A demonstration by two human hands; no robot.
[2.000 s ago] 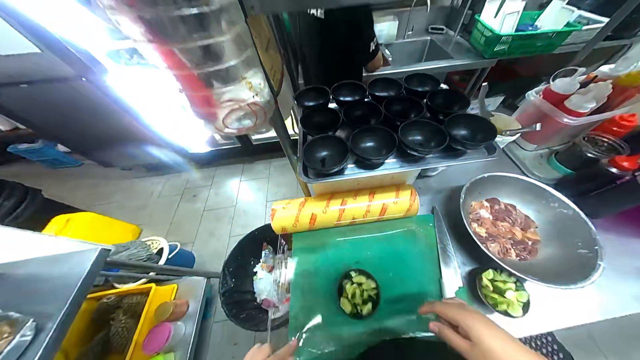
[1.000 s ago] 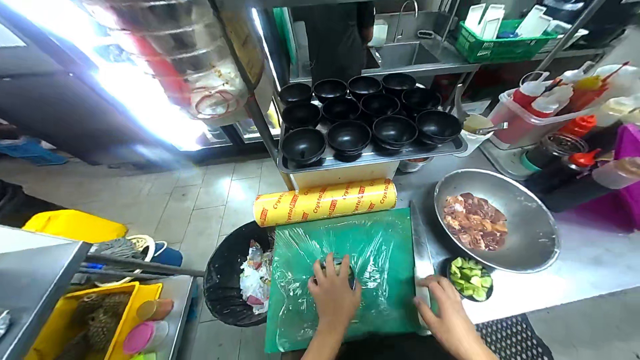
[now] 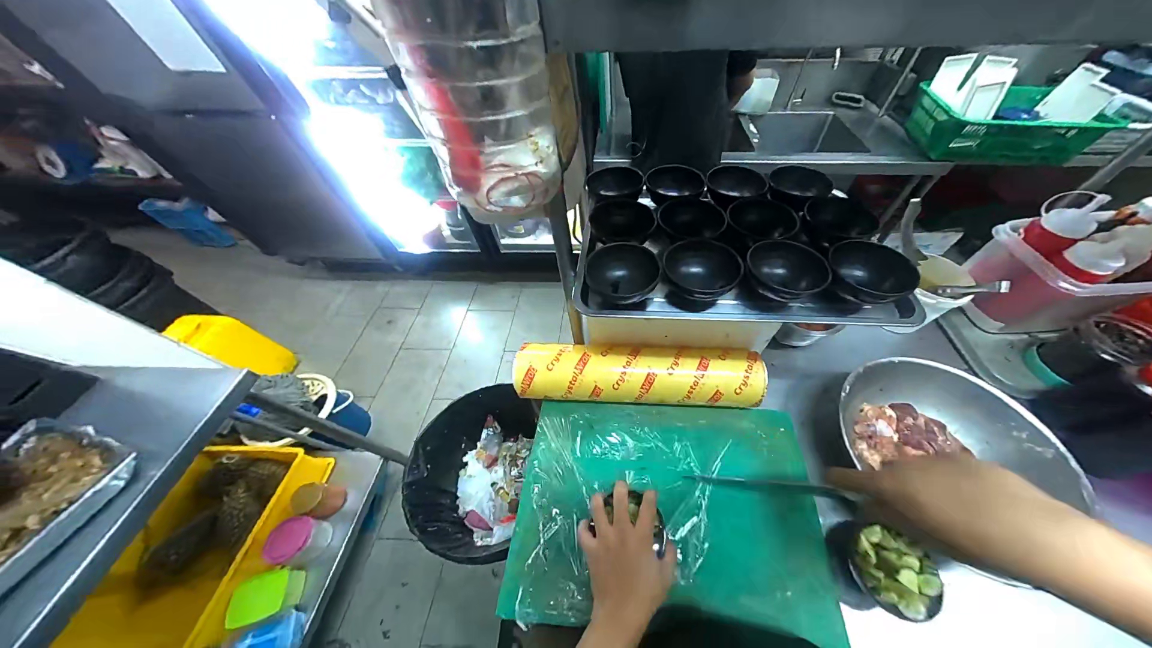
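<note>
My left hand [image 3: 628, 560] rests with spread fingers over a small black bowl [image 3: 660, 520] of cut green pieces, wrapped around by clear cling film [image 3: 576, 486] on the green cutting board [image 3: 765, 549]. Blurred by motion, my right hand [image 3: 900, 499] grips a knife [image 3: 765, 483] whose blade reaches left over the board. Below that hand sits another black bowl of sliced green vegetable [image 3: 897, 571]. A roll of cling film [image 3: 641, 374] lies along the board's far edge. Pieces of raw meat [image 3: 904, 434] fill part of the metal bowl [image 3: 1008, 432] at the right.
Several black bowls [image 3: 704, 268] stand on a metal tray [image 3: 747, 310] beyond the roll. A lined waste bin [image 3: 423, 486] is left of the board. Sauce bottles in a plastic tub [image 3: 1017, 270] stand at the right. A person [image 3: 675, 103] is near the sink behind.
My right hand has taken up the knife, which lay beside the board's right edge, and moved it over the board. My left hand stays at the bowl under the film.
</note>
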